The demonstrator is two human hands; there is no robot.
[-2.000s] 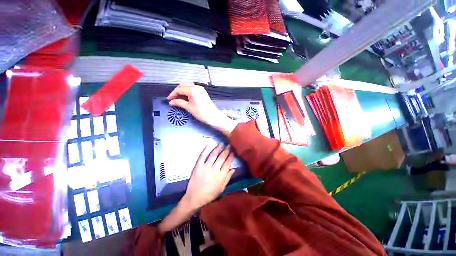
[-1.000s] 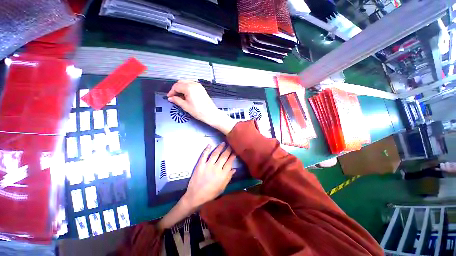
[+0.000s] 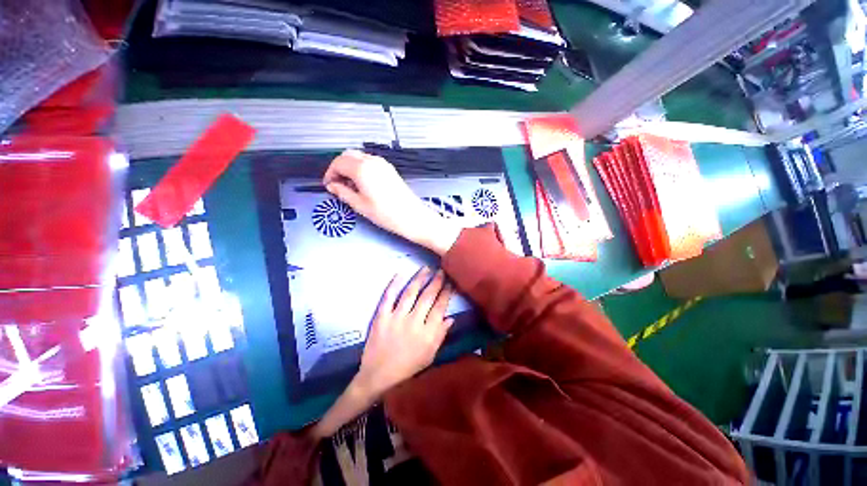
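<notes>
The silver-grey laptop bottom cover (image 3: 352, 275) lies outside up on the black work mat (image 3: 278, 318), with two round fan grilles showing. My right hand (image 3: 369, 193) is at the cover's back edge, above the left grille. Its thumb and fingertips are closed on the end of a thin black strip (image 3: 308, 189), which lies along that edge; the fingers hide part of it. My left hand (image 3: 409, 327) rests flat on the cover's front middle, fingers slightly apart, holding nothing. More black strips (image 3: 447, 159) lie along the mat's back side.
White-backed pads (image 3: 157, 302) and a loose red strip (image 3: 198, 171) are left of the mat, glossy red film sheets (image 3: 52, 228) farther left. A black-and-red part (image 3: 568, 188) and red bubble bags (image 3: 665, 199) are right. A pale ridged rail (image 3: 276, 128) runs behind.
My right fingertips have moved slightly along the cover's back edge, and more of the thin black strip shows beside them. My left hand has stayed in place. The view has shifted slightly.
</notes>
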